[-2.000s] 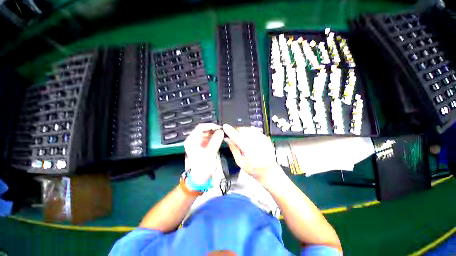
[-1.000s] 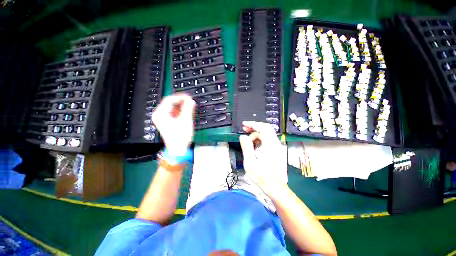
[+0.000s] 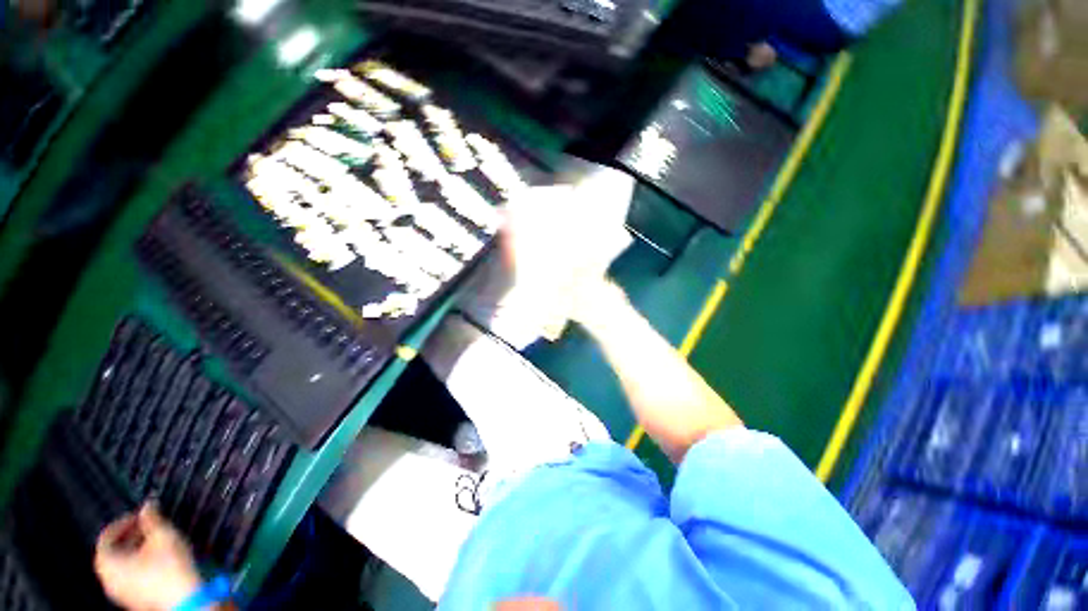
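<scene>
My left hand (image 3: 146, 559) is at the lower left, with a blue band on its wrist. Its fingers are curled beside the wide housing tray (image 3: 179, 448); whether they hold anything is too small to tell. My right hand (image 3: 555, 257) is at the centre, at the near right corner of the component tray (image 3: 384, 287). It is overexposed and merges with the pale sheet (image 3: 603, 203), so its fingers and anything in them cannot be made out. White parts (image 3: 412, 221) lie in bright rows in that tray. The narrow housing tray (image 3: 280, 382) holds small dark parts along both sides.
A black side tray (image 3: 728, 167) with green strands and white parts stands beyond the sheet. Dark stacked trays are at the top. Part of another person (image 3: 764, 54) shows at the top right. Blue crates (image 3: 990, 442) and cardboard (image 3: 1008, 239) are at the right, past yellow floor lines.
The view has swung to the right, bringing in the aisle and blue crates. My right hand has moved right to the pale sheet. My left hand now shows at the lower left.
</scene>
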